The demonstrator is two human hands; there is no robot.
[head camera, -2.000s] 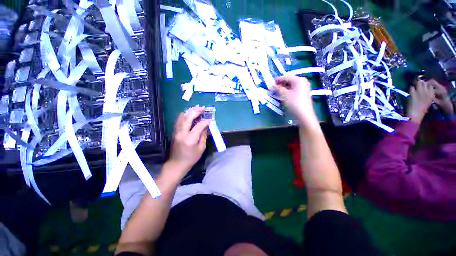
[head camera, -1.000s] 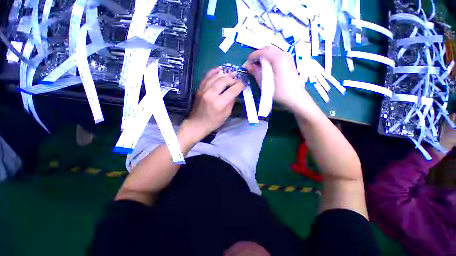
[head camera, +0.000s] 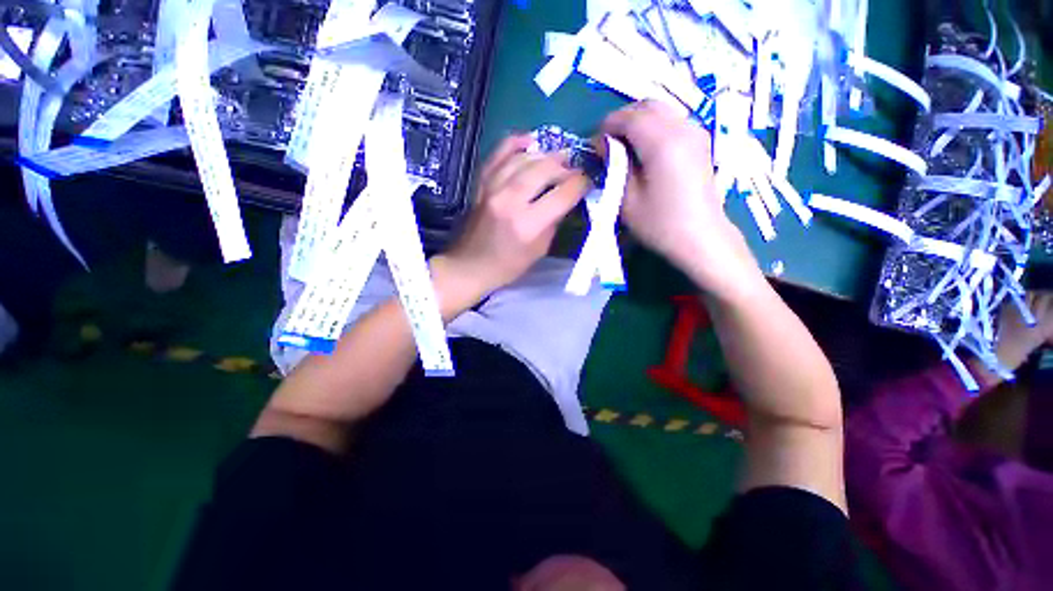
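My left hand [head camera: 520, 208] holds a small dark circuit board [head camera: 562, 146] with silvery parts, above my lap near the bench edge. My right hand [head camera: 670, 173] meets it from the right, its fingers at the board's right end, pinching a white flat ribbon cable [head camera: 613, 191]. Two white strips hang down from the board and cross each other below the fingers; one has a blue tip. The fingers hide most of the board, and the connector cannot be made out.
The black board tray [head camera: 468, 139] is at left, with cables hanging over its edge. A loose cable pile [head camera: 739, 69] lies ahead on the green bench. More boards with cables [head camera: 947, 196] are at right, near another person's purple sleeve [head camera: 924, 462]. A red stool [head camera: 693, 364] stands below.
My right hand has come from the cable pile to the board with a cable. My left hand has stayed on the board. In the last second the two strips have come to cross. The view has shifted.
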